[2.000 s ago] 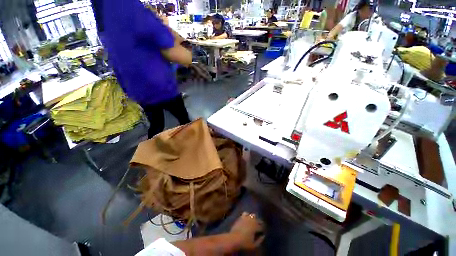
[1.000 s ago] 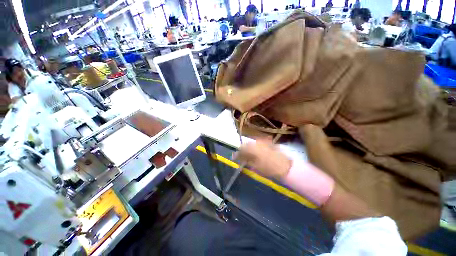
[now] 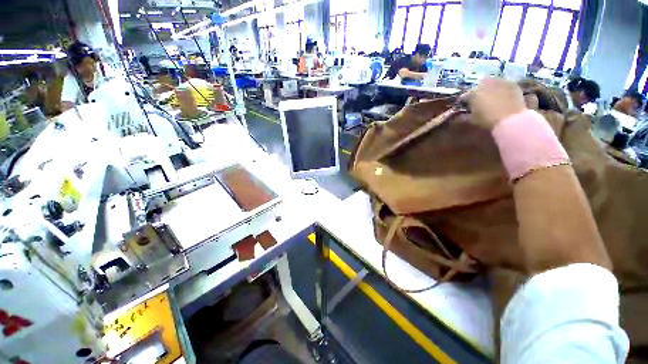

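Note:
My right hand (image 3: 495, 102), with a pink band at the wrist, is closed on the upper edge of a tan-brown bag panel (image 3: 426, 167) on the pile. The panel edge is lifted and folded back under my fingers. A small dark thing shows at my fingertips; I cannot tell what it is. The pile of bag panels (image 3: 618, 206) slumps over a white side table (image 3: 455, 306), with a thin looped strap (image 3: 389, 249) hanging at its front. My left hand is not in view.
The white pattern sewer (image 3: 35, 284) stands at left with its orange clamp plate (image 3: 146, 323). Small brown patches (image 3: 254, 245) and a larger brown piece (image 3: 245, 188) lie on the machine table. A control screen (image 3: 310, 135) stands behind. Several people sit at tables farther back.
The view has swung right from the machine to the pile. My right hand has moved up from beside the pile's front and taken hold of a panel's upper edge.

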